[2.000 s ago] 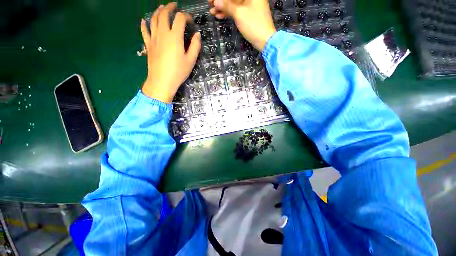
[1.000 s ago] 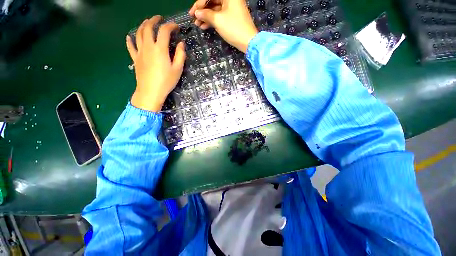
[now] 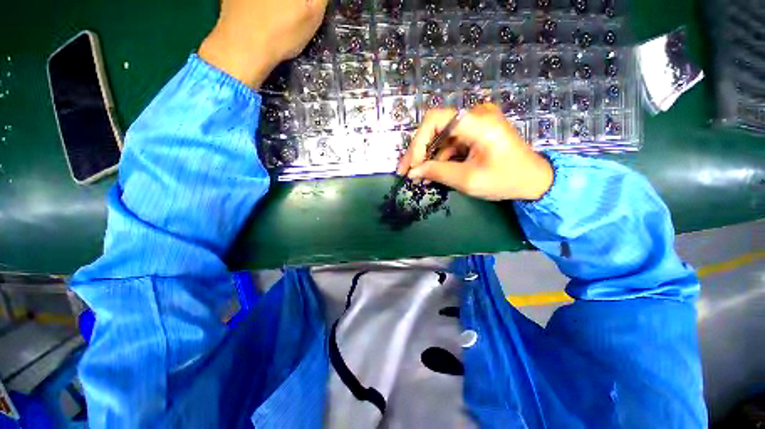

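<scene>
A clear blister tray (image 3: 361, 109) with rows of square pockets holds round dark units with shiny centres. A heap of tiny black parts (image 3: 411, 205) lies on the green bench at the tray's near edge. My right hand (image 3: 478, 155) holds thin dark tweezers (image 3: 446, 134) pen-like, its fingertips at the heap's upper edge; whether the tips hold a part cannot be seen. My left hand (image 3: 264, 33) is at the tray's upper left, its fingers cut off by the top edge of the picture.
A smartphone (image 3: 84, 109) lies on the bench (image 3: 180, 21) left of the tray. A small whitish plastic bag (image 3: 667, 71) lies right of the tray. A second, greyer tray (image 3: 742, 75) is at the far right. Tiny white bits are at the far left.
My right hand has moved from the tray's far part back toward me, down to the black heap. The view has shifted, showing more of the tray's right side; my left hand now runs out of the top.
</scene>
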